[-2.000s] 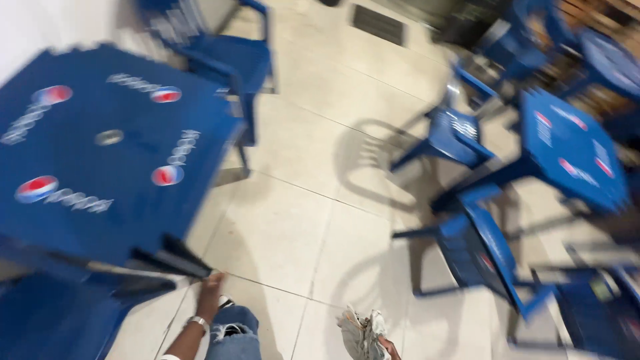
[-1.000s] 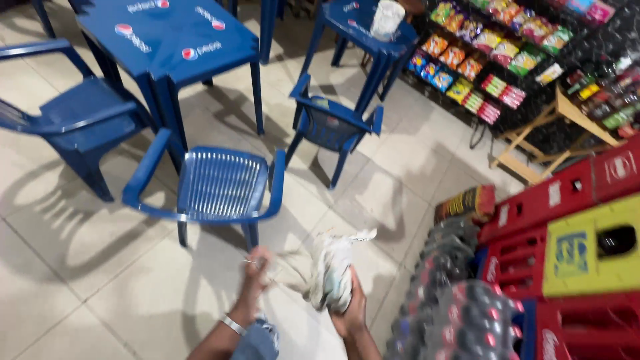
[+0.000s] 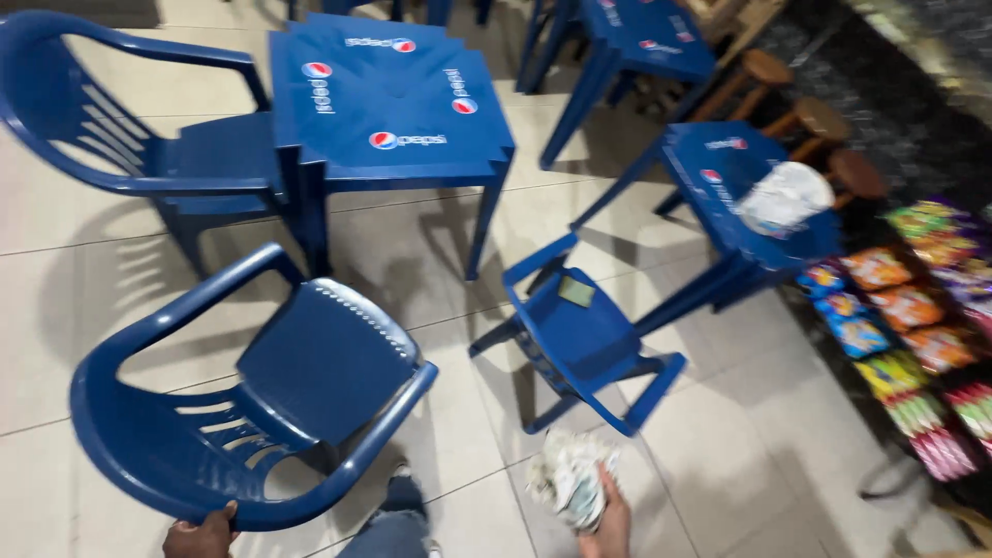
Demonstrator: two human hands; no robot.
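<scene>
At the lower left, my left hand (image 3: 203, 535) grips the top edge of the backrest of a blue plastic armchair (image 3: 325, 364). My right hand (image 3: 607, 515) holds a crumpled whitish cloth (image 3: 573, 480) at the bottom, right of centre. A small blue plastic chair (image 3: 589, 333) stands beyond the cloth, with a yellowish sponge or folded cloth (image 3: 576, 291) on its seat. Behind the armchair is a blue Pepsi table (image 3: 395, 101), and another blue armchair (image 3: 225, 151) stands against its left side.
A small blue table (image 3: 697, 155) at the right bears a white tub or bundle (image 3: 789, 198). Another Pepsi table (image 3: 651, 39) stands behind it. Wooden stools (image 3: 818, 124) and a rack of snack packets (image 3: 907, 306) line the right side. Light tiled floor (image 3: 480, 504) lies between the furniture.
My left hand was near the cloth one second ago and now grips the armchair's backrest. The cloth is now in my right hand alone. The view has swung left, away from the crates and bottles.
</scene>
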